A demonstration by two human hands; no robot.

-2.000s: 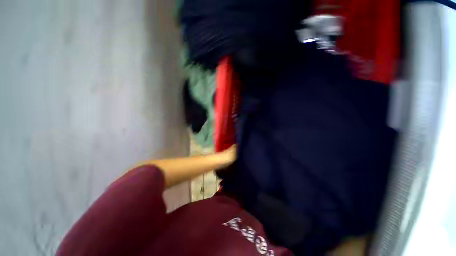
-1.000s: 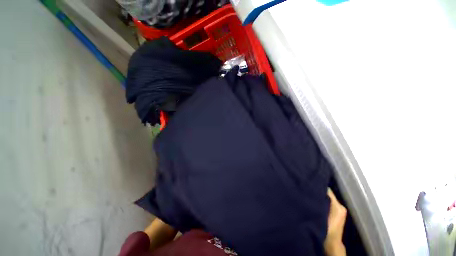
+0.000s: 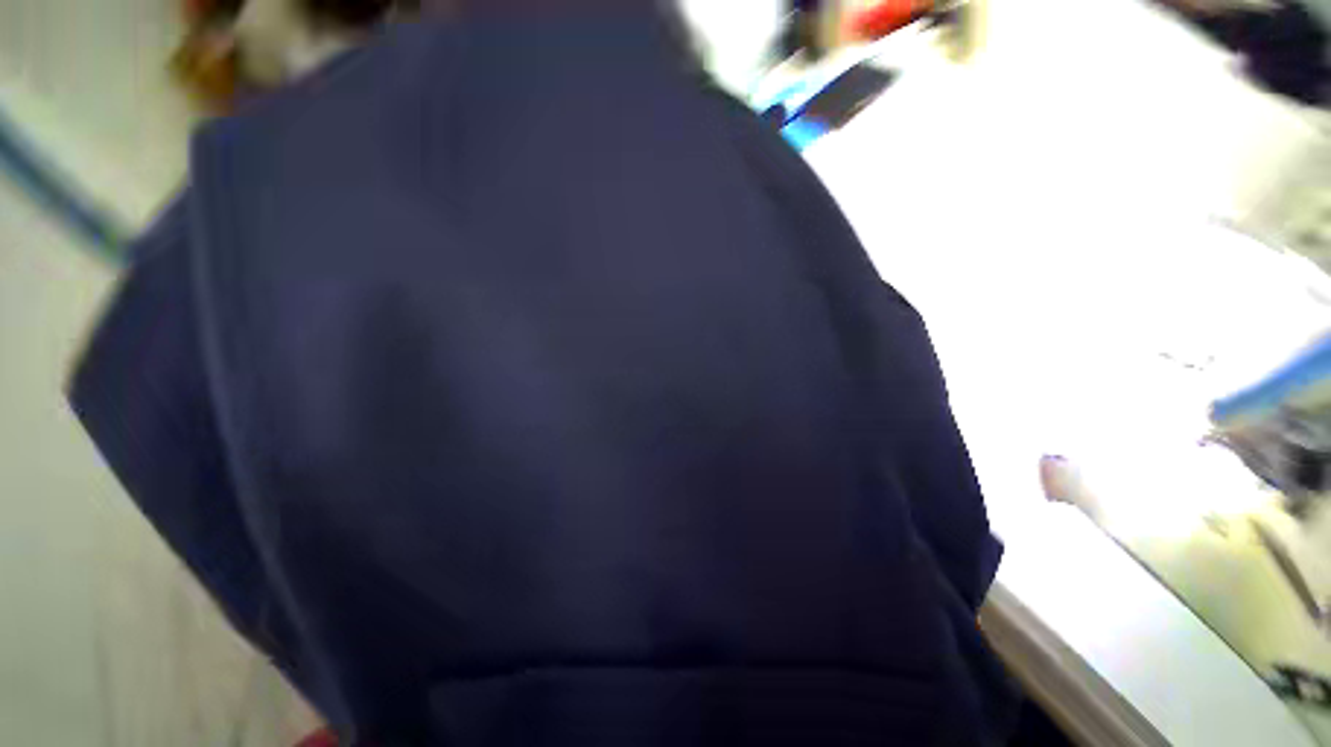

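Observation:
A large navy fabric panel (image 3: 584, 380) fills the middle of the view, raised and spread out in front of me. A long fold or seam runs down its left side, and another line crosses near its lower edge. Its right side overlaps the white sewing table (image 3: 1022, 336). Neither of my hands can be made out; the cloth covers the place where they were seen before. A small bit of maroon clothing shows at the bottom left edge.
Part of the sewing machine (image 3: 1270, 540) with a blue band is at the right, blurred. A dark flat object (image 3: 851, 95) lies at the table's far end. Dark cloth (image 3: 1277, 44) is at the top right. Pale floor (image 3: 88, 584) shows on the left.
The navy panel has come up from the lap and basket area and now hides the red basket. The view has swung towards the table and machine. My hands have gone out of sight.

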